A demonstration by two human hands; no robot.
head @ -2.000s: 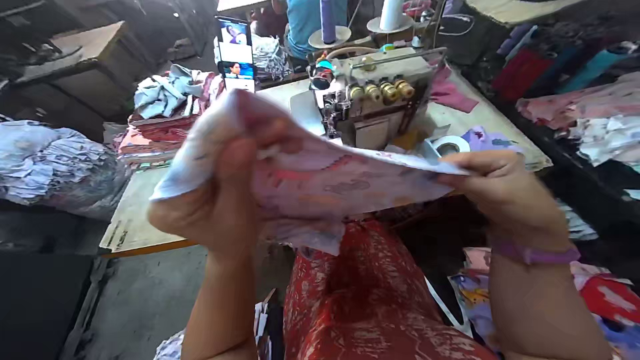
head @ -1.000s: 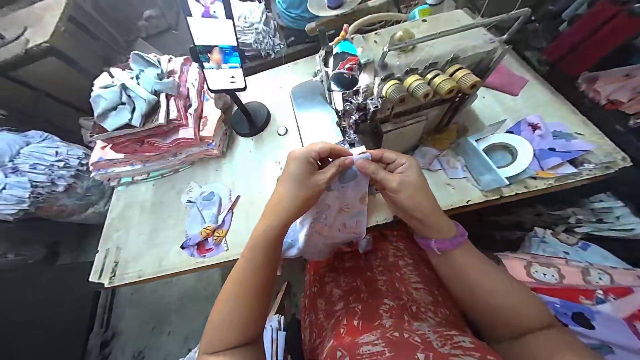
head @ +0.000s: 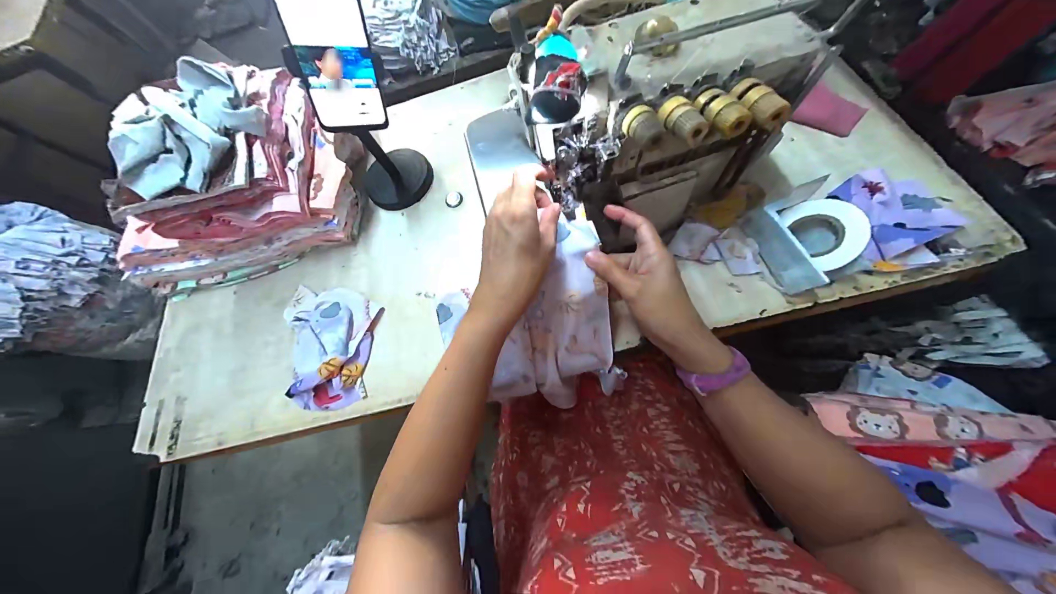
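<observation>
A pale printed fabric piece [head: 569,322] hangs over the near table edge, its upper end under the needle area of an overlock sewing machine [head: 577,157]. At the fabric's upper left, close to the presser foot, my left hand [head: 524,239] has thumb and fingers bent together; whether it pinches the cloth is hard to tell. My right hand [head: 648,280] is at the fabric's right edge, its thumb touching the cloth and its index finger raised apart. Several yellowish tension dials [head: 709,111] line the machine's front.
A phone [head: 334,66] on a black stand [head: 398,179] stands left of the machine. Stacked fabric pieces [head: 239,223] lie behind a small printed cloth bundle [head: 330,346]. To the right are a white tape roll [head: 825,235] in a metal holder and purple scraps [head: 895,214].
The fabric, stretched between both hands and then held in front of the machine, is now at the needle area. My right hand's fingers have spread. The view has tilted and moved closer to the table.
</observation>
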